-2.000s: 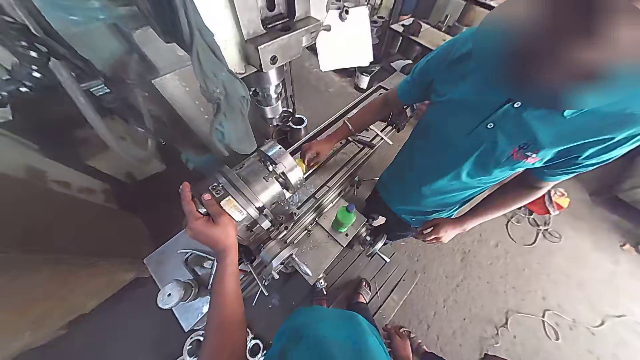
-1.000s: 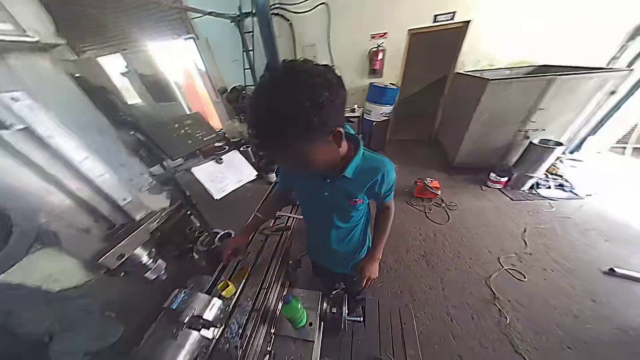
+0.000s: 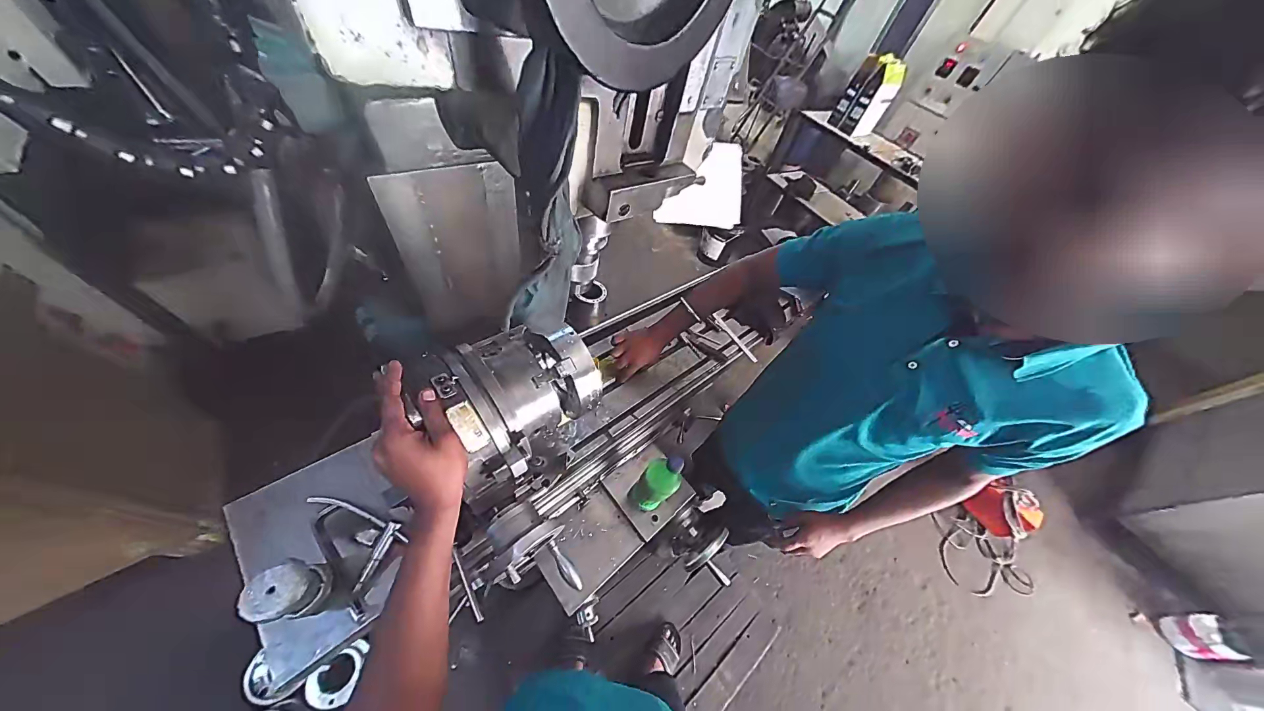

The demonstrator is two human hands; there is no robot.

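My left hand (image 3: pixel 420 449) is raised at the left side of a lathe chuck (image 3: pixel 504 395), its fingers apart and nothing seen in it; whether it touches the metal I cannot tell. The chuck's jaws grip a shiny metal ring (image 3: pixel 576 370). A co-worker's hand (image 3: pixel 637 351) reaches over the lathe bed to a yellow thing (image 3: pixel 604 368) beside that ring. A green bottle (image 3: pixel 657 484) stands on the flat plate nearer the co-worker's body. My right hand is out of view.
A C-shaped metal tool (image 3: pixel 346 523), a round metal block (image 3: pixel 281 590) and metal rings (image 3: pixel 336 676) lie at lower left. Handwheels (image 3: pixel 701 543) stick out by the slatted footboard (image 3: pixel 681 612). A co-worker in a teal shirt (image 3: pixel 839 375) stands at the right. An orange device with cable (image 3: pixel 1002 509) is on the floor.
The view swung up to the room and back down. My left hand, absent from the middle frame, shows again by the chuck, much as in the first. The co-worker's hand stays near the ring.
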